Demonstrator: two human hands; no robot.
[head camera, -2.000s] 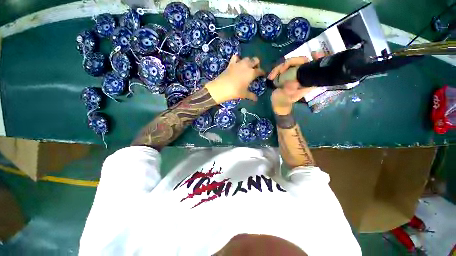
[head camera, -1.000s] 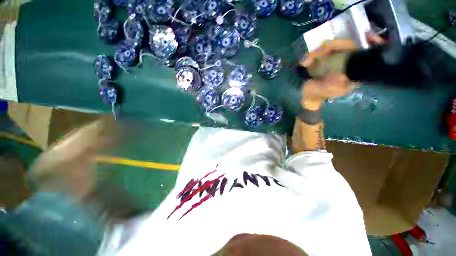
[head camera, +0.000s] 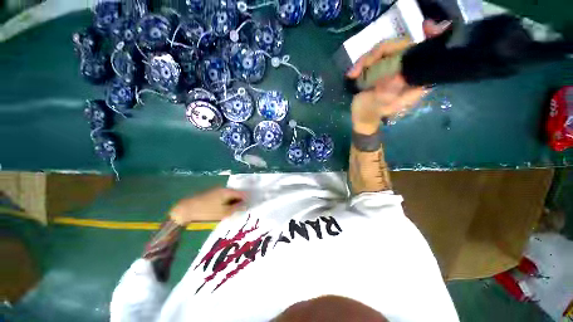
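My right hand (head camera: 383, 88) holds the powered screwdriver (head camera: 465, 53) by its beige grip, over the bench right of the units. Its tip points left. My left hand (head camera: 210, 204) is below the bench's near edge, in front of the shirt, with its fingers curled; whether it holds anything cannot be told. A blue-and-white patterned unit (head camera: 309, 88) with a white cord lies alone left of the driver tip. Many more patterned units (head camera: 248, 63) lie piled to the left. One unit with a whitish face (head camera: 204, 115) lies at the pile's near side.
The silver-white screw feeder (head camera: 383, 31) stands behind my right hand. A red plastic bag (head camera: 560, 118) lies at the bench's far right. Open cardboard boxes (head camera: 477, 220) are below the near edge. Another person's white sleeve (head camera: 553, 270) may show at the lower right.
My left hand has left the units, swung out to the lower left, then come in to the shirt front. My right hand still holds the driver, slightly shifted. The single unit now lies unheld.
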